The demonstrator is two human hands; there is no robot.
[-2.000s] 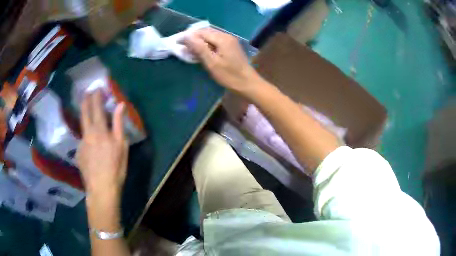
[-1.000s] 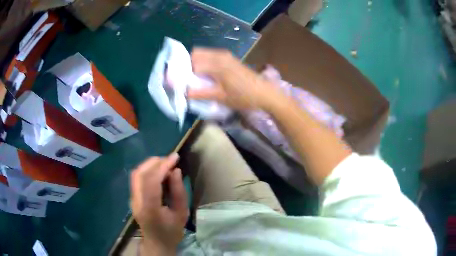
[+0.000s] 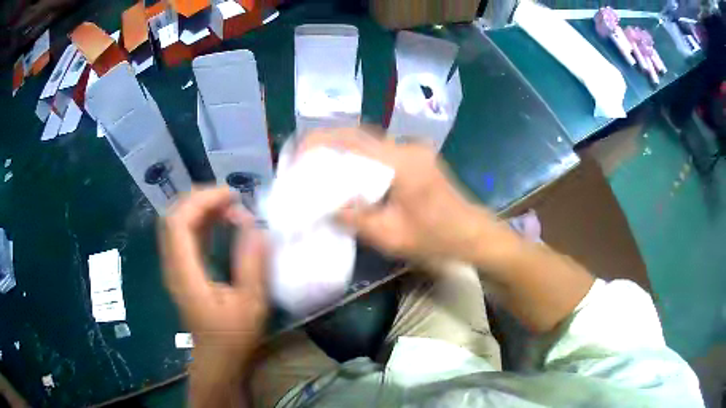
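My right hand [image 3: 402, 199] holds a white wrapped bundle [image 3: 314, 255] over the bench edge, its fingers around the upper part; the bundle is blurred. My left hand [image 3: 219, 263] is beside the bundle's left side, fingers curved and apart, with nothing visible in it. Several open retail boxes [image 3: 231, 127] stand in a row beyond my hands with their flaps up. Two at the left show a dark printed device. The rightmost box [image 3: 422, 96] has a white shape with a dark opening in its mouth.
Orange and white boxes [image 3: 171, 32] lie in a cluster at the far left. A leaflet stack [image 3: 107, 285] lies on the green bench [image 3: 56, 191]. The brown bulk carton [image 3: 593, 231] is at my right. Pink unwrapped devices [image 3: 641, 52] and a white sheet [image 3: 569, 56] lie on the neighbouring surface.
The view has swung left over the bench. My right hand has brought the white bundle from beside the carton to in front of the boxes. My left hand has come up beside it.
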